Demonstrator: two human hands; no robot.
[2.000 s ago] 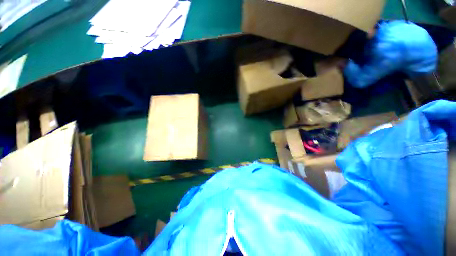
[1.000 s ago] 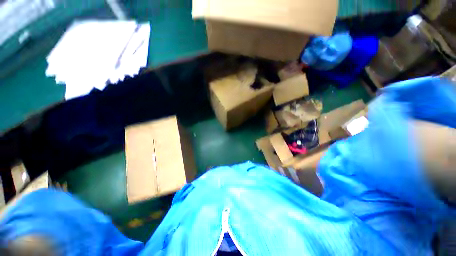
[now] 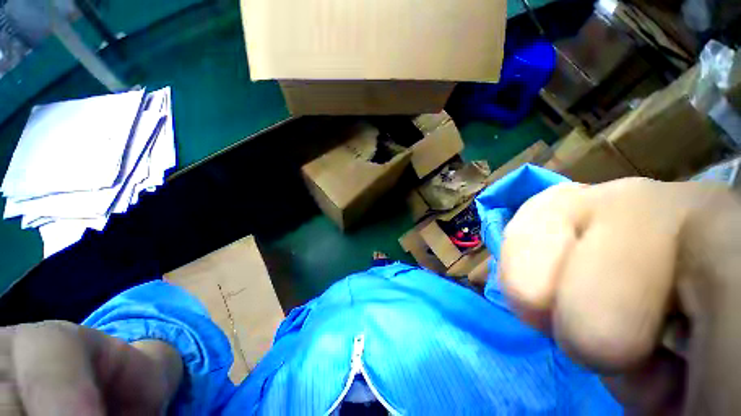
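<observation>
My left hand [image 3: 77,370] is at the lower left, cut off by the picture's edge, with its fingers bent and blurred. My right hand [image 3: 601,268] is large and close at the right, its fingers curled. Whether either hand holds something cannot be told. Neither hand touches a carton in view. A large brown carton [image 3: 374,41] stands on the green bench at the top, cut off by the upper edge. A closed carton [image 3: 231,296] with a seam along its top lies on the floor, partly behind my left sleeve.
White sheets [image 3: 77,154] lie fanned on the green bench [image 3: 211,106]. An open carton [image 3: 349,175], a small box with brown paper [image 3: 451,185] and a box holding a black and red item [image 3: 465,233] are on the floor. A blue plastic item [image 3: 520,77] and piled cartons [image 3: 666,122] are at the upper right.
Both my hands have come up into view. The view has turned right, so bench and cartons appear further left. The other person's blue-clothed part at the upper right is no longer seen.
</observation>
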